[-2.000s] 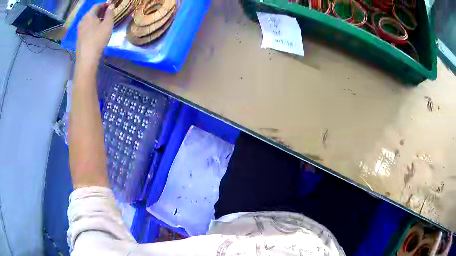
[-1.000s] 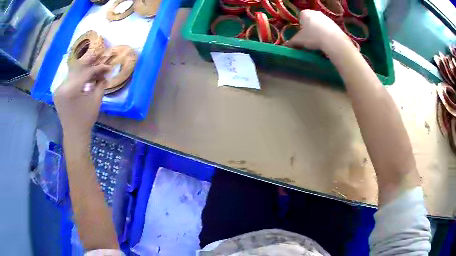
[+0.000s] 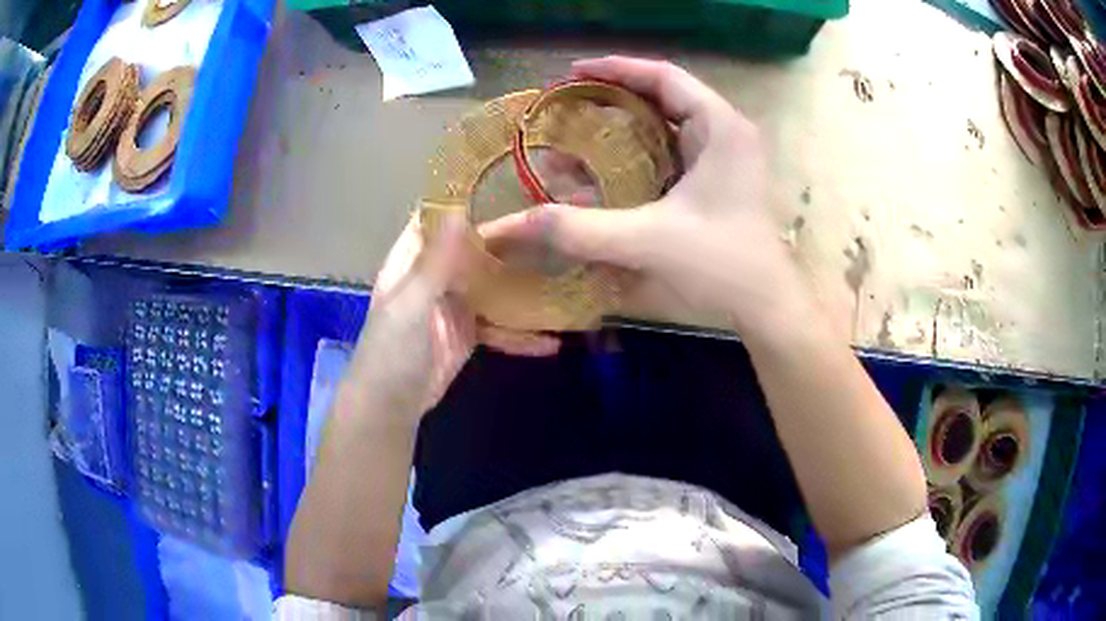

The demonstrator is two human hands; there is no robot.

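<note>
My left hand (image 3: pixel 418 309) holds a golden-tan flat ring (image 3: pixel 503 297) by its lower left side, in front of my lap at the bench edge. My right hand (image 3: pixel 716 200) holds a short collar (image 3: pixel 649 134) with a red band at its edge, thumb across its near side. The collar is tilted and overlaps the upper right of the flat ring's central hole. The fingers hide part of both, so I cannot tell whether the collar sits in the hole.
Blue tray (image 3: pixel 206 200) with flat rings at upper left. Green bin (image 3: pixel 776 30) at the top edge, paper label (image 3: pixel 415 51) beside it. Pile of rings (image 3: pixel 1055 103) at far right. Compartment tray (image 3: pixel 182 412) below left. Joined pieces (image 3: pixel 1001 443) in a lower tray at right.
My left hand has left the blue tray with a flat ring. My right hand has come out of the green bin with a collar. Both are now together in front of me.
</note>
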